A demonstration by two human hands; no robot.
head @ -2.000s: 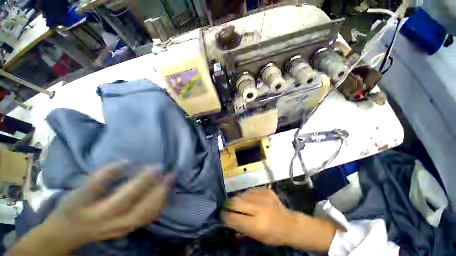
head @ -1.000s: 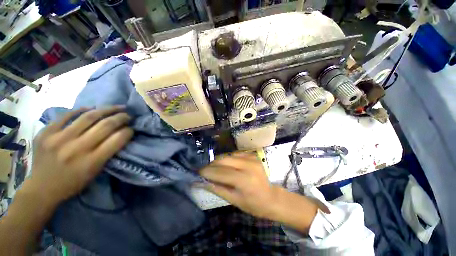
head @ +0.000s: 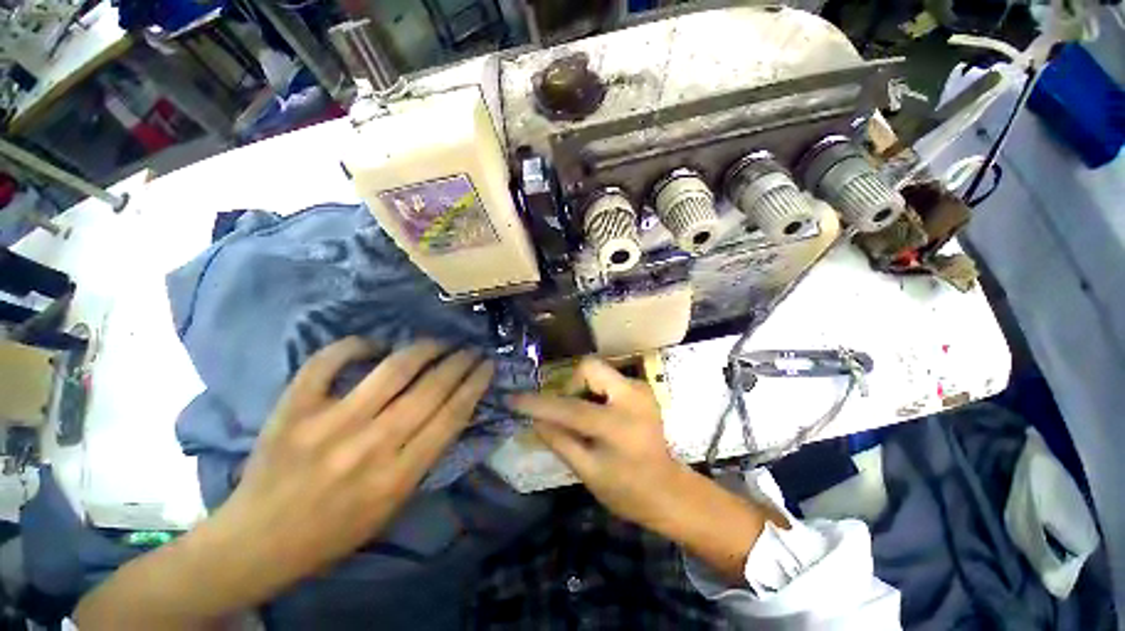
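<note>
The blue-grey garment piece (head: 265, 290) lies bunched on the white table left of the overlock machine (head: 432, 185), its edge at the presser foot and needle area (head: 508, 327). My left hand (head: 358, 450) lies flat on the cloth with fingers extended, pressing it down just left of the needle area. My right hand (head: 611, 438) pinches the cloth edge in front of the presser foot, thumb and index finger together. Part of the cloth hangs over the table's front edge onto checked clothing. The needle itself is hidden.
Four ribbed tension dials (head: 685, 210) face me. Thread snips or tweezers (head: 804, 364) with a cord lie right of the machine. Dark cloth pieces with white fabric (head: 1051, 512) lie at the lower right. A white table edge (head: 987, 370) curves at the right.
My left hand has moved right and down towards the needle area, flattening the cloth. The thick seam seen earlier between my hands no longer shows. My right hand stays at the cloth edge.
</note>
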